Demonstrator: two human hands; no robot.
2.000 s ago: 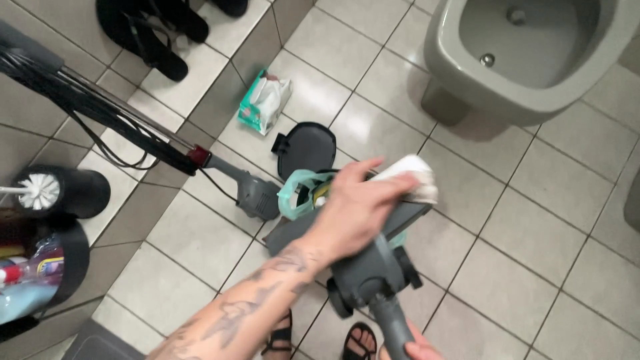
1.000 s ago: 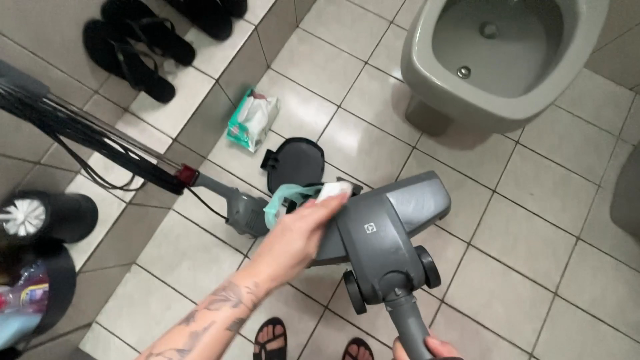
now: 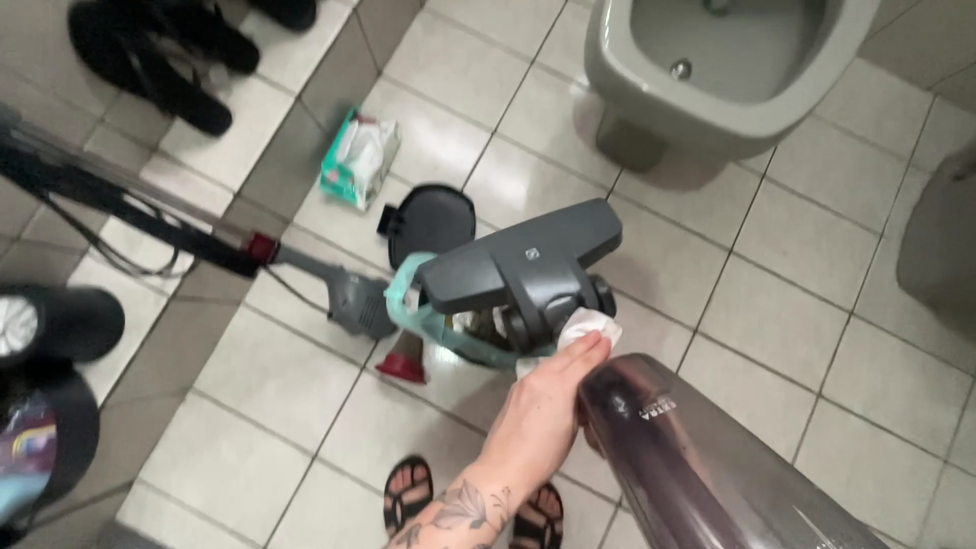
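My left hand (image 3: 545, 393) presses a white wipe (image 3: 589, 326) against the neck of the grey vacuum cleaner floor head (image 3: 526, 255), by its wheels. The dark translucent body of the vacuum cleaner (image 3: 709, 457) fills the lower right. Behind my left hand and that body, fingertips (image 3: 593, 441) show; most of my right hand is hidden, so its hold cannot be made out. Under the floor head stands an open bin with a light green bag (image 3: 415, 305) and waste inside. Its black lid (image 3: 433, 223) is tipped back.
A pack of wipes (image 3: 360, 158) lies on the tiles by the step. A second cleaning appliance (image 3: 358, 301) leans at left, near a red-rimmed plunger (image 3: 404, 366). Black flip-flops (image 3: 164, 69), a toilet brush holder (image 3: 76, 320) and a grey bidet (image 3: 709, 91) are around.
My left hand has moved with the wipe from the floor head's wide part to its neck. The vacuum cleaner's body has come into view at lower right.
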